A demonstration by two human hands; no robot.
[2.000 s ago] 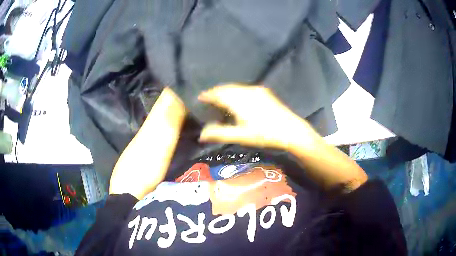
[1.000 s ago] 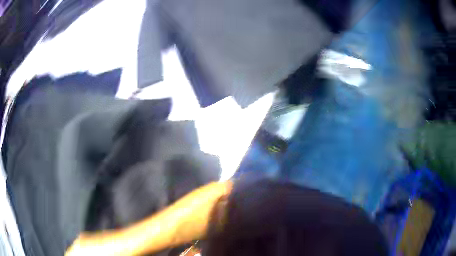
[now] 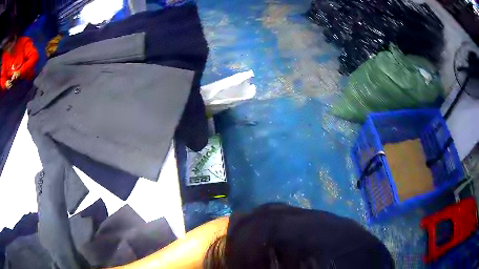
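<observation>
A grey double-breasted coat point(image 3: 115, 105) lies flat on the white table point(image 3: 21, 163) at the left, over dark navy garments point(image 3: 173, 37). Dark buttons show near its upper left part. Another grey coat point(image 3: 126, 234) lies crumpled at the table's near edge, at the bottom left. A bare forearm and dark sleeve of mine cross the bottom; the hand is cut off by the lower edge. My other hand is not in view.
A blue plastic crate point(image 3: 372, 205) with a cardboard-coloured base stands on the blue floor point(image 3: 283, 152). Behind it are a green sack point(image 3: 388, 86) and black plastic-wrapped things point(image 3: 375, 26). A red stool point(image 3: 451, 231) is at lower right. A person in red point(image 3: 18, 60) is at far left.
The view has swung right, away from the coat at my lap, to the floor with crate and sack. Both hands were visible earlier over the coat; now only one forearm shows.
</observation>
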